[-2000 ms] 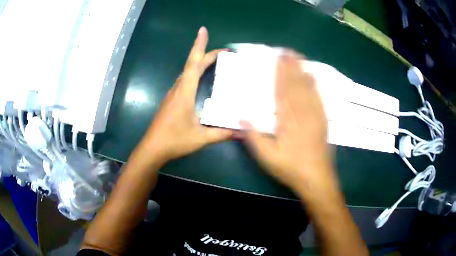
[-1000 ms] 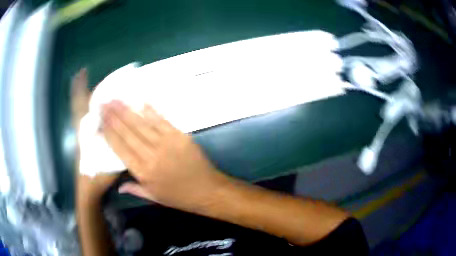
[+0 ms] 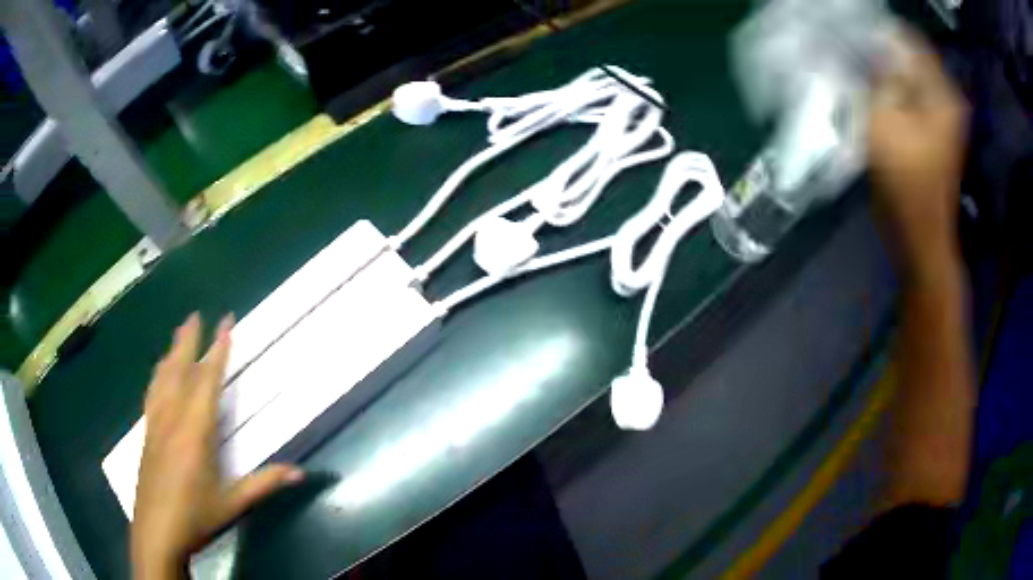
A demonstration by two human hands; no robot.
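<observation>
Three white power strips (image 3: 329, 329) lie side by side, slanting across the dark green bench. My left hand (image 3: 187, 436) rests on their near left end, fingers spread, palm hidden. Their white cords (image 3: 589, 147) lie in loops beyond the far ends, with plugs at the bench's back edge, among the cords and at the front edge. My right hand (image 3: 912, 113), blurred, is at the upper right, closed on a crumpled whitish cloth (image 3: 804, 57). A clear bottle (image 3: 753, 210) with a yellow label is tilted just below the cloth; whether the hand touches it cannot be told.
A worn yellowish edge (image 3: 283, 164) runs along the bench's far side, with a grey metal post (image 3: 108, 136) there. Part of a white object (image 3: 34, 487) shows at the lower left. Grey floor with a yellow line (image 3: 804, 487) lies below the front edge.
The view has turned toward the cords and bottle. My right hand has left the strips and moved to the bottle with the cloth. My left hand now lies on top of the strips' near end.
</observation>
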